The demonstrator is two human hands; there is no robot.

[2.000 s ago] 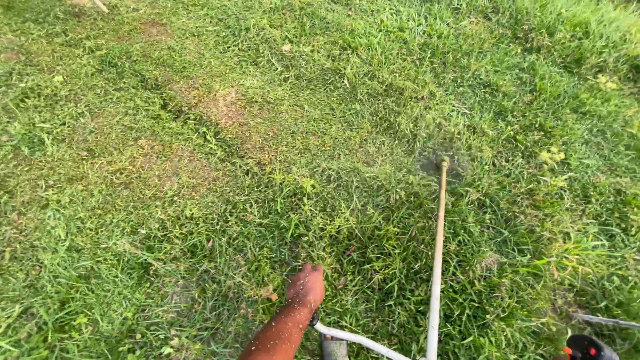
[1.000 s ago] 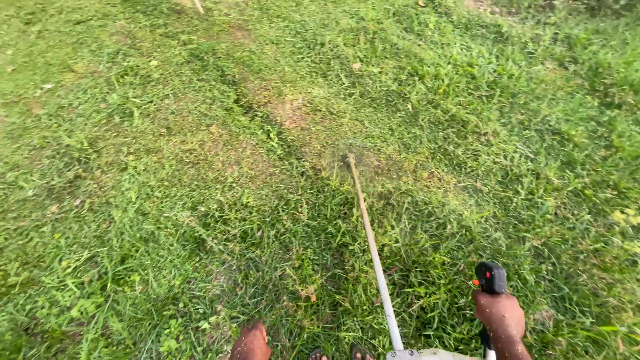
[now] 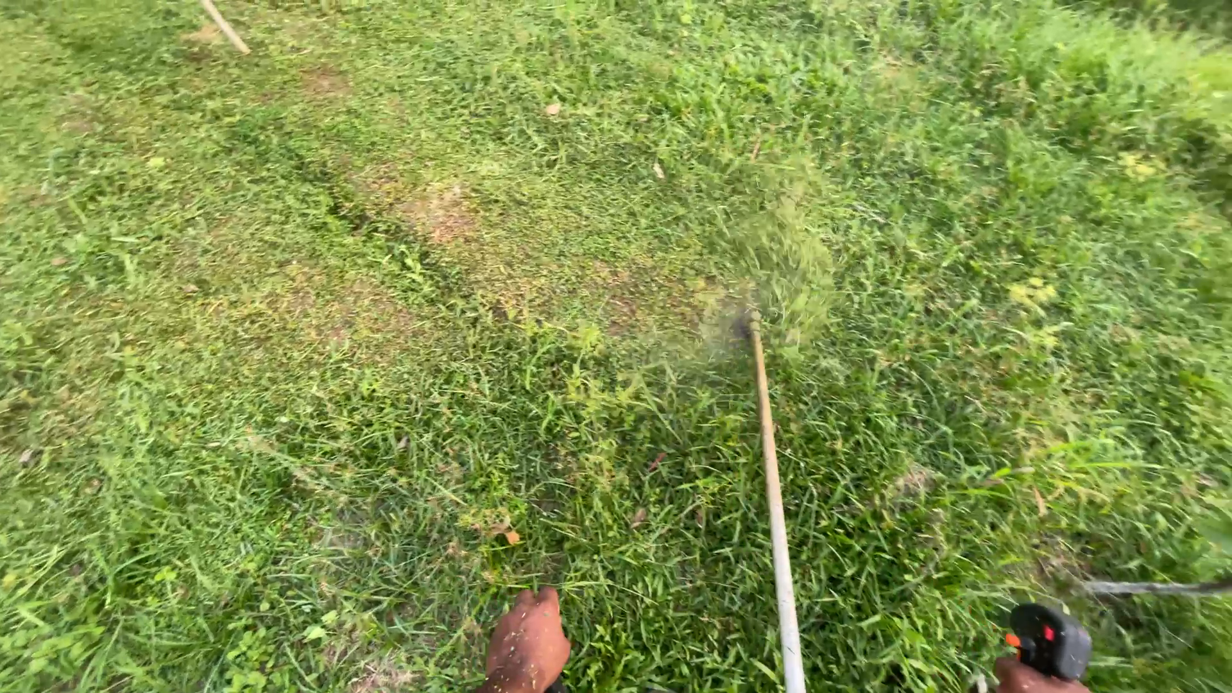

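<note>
A brush cutter's long shaft (image 3: pixel 776 481) runs up from the bottom edge, right of centre. Its cutting head (image 3: pixel 749 325) is a blur in the grass, and clippings fly up and to the right of it. At the bottom right my right hand (image 3: pixel 1032 680), mostly cut off by the frame, is closed around the black control grip (image 3: pixel 1057 643) with red and orange switches. My left hand (image 3: pixel 527 643) is at the bottom, left of the shaft, fingers curled around a dark handle that barely shows below it. Bits of grass speckle its skin.
Short-cut grass (image 3: pixel 366 298) with bare brownish patches lies ahead and to the left. Taller grass (image 3: pixel 1136 106) grows on the right. A pale stick (image 3: pixel 225 26) stands out at the top left, and a thin grey stick (image 3: pixel 1155 587) lies at the right edge.
The cutting head swung left, then back right over the grass. The control grip shifted right with my right hand. Flying clippings now show beside the head.
</note>
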